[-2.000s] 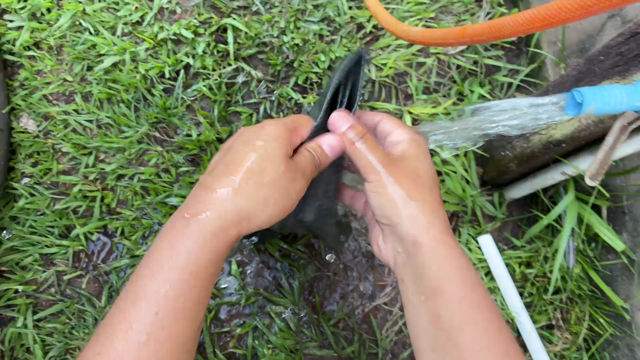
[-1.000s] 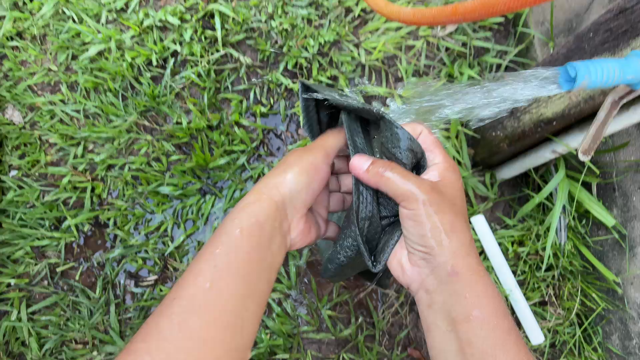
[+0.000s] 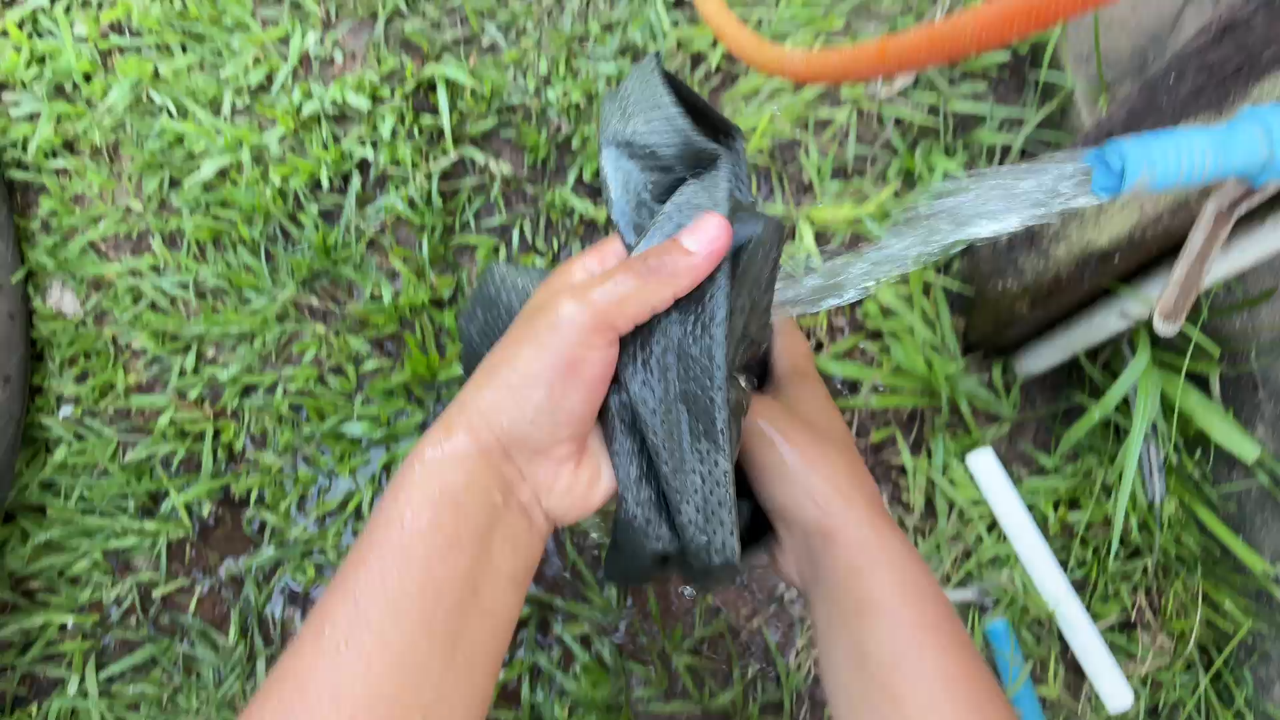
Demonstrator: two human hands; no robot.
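A wet, dark grey-green piece of perforated fabric (image 3: 680,420), folded and crumpled, is held upright between both hands over the grass. My left hand (image 3: 570,370) grips it from the left, thumb across its front near the middle. My right hand (image 3: 800,440) is at its right side, with the fingers hidden behind or inside the folds. Water (image 3: 940,235) pours from a light blue hose (image 3: 1190,155) at the right and reaches the fabric's right side just above my right hand.
An orange hose (image 3: 860,58) curves across the top. At the right lie a white plastic tube (image 3: 1050,580), a short blue piece (image 3: 1012,665), a grey pipe (image 3: 1090,325) and a brown stick (image 3: 1185,270). A dark curved edge (image 3: 12,350) shows at far left; wet grass (image 3: 250,300) lies beneath.
The fabric has been turned and bunched into a taller bundle. My left hand's thumb now lies over its front, and my right hand has moved behind its right side.
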